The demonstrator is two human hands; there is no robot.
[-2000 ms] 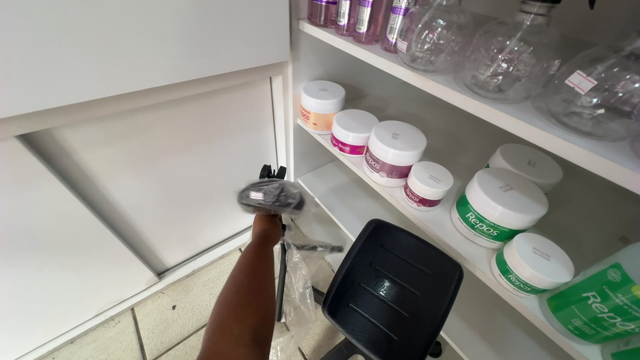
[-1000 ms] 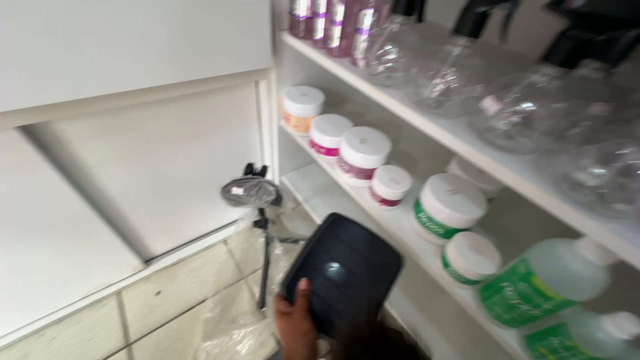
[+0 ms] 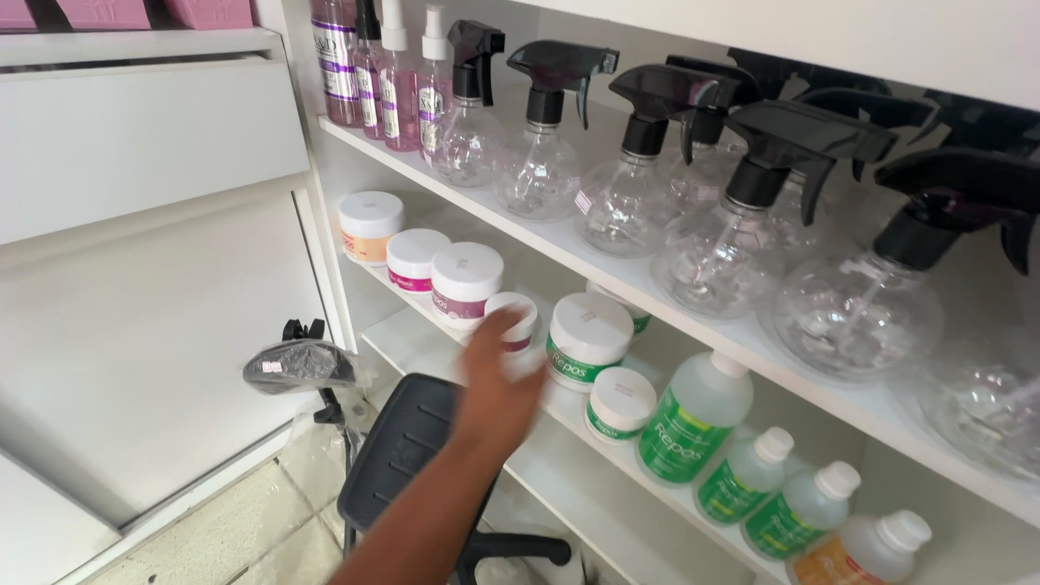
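Note:
My left hand (image 3: 500,390) is blurred and reaches from the bottom of the view to the front of the middle shelf. Its fingers are apart in front of a small white jar with a maroon label (image 3: 520,313) and partly cover it; whether they touch it is unclear. Left of it stand a larger maroon-labelled jar (image 3: 467,272), a pink-labelled jar (image 3: 418,244) and an orange-labelled jar (image 3: 370,215). To the right are two green-labelled jars (image 3: 591,325) (image 3: 621,398), with another partly hidden behind. My right hand is out of view.
A black chair backrest (image 3: 402,455) stands under my forearm, beside a plastic-wrapped black stand (image 3: 301,366). Green-labelled bottles (image 3: 682,431) line the middle shelf's right part. Clear spray bottles with black triggers (image 3: 536,162) and pink bottles (image 3: 398,97) fill the shelf above. White cabinet doors (image 3: 162,366) are at left.
My left hand was at the plastic-wrapped stand, then at the black backrest, and is now at the small maroon-labelled jar. The view has shifted, showing more of the shelves.

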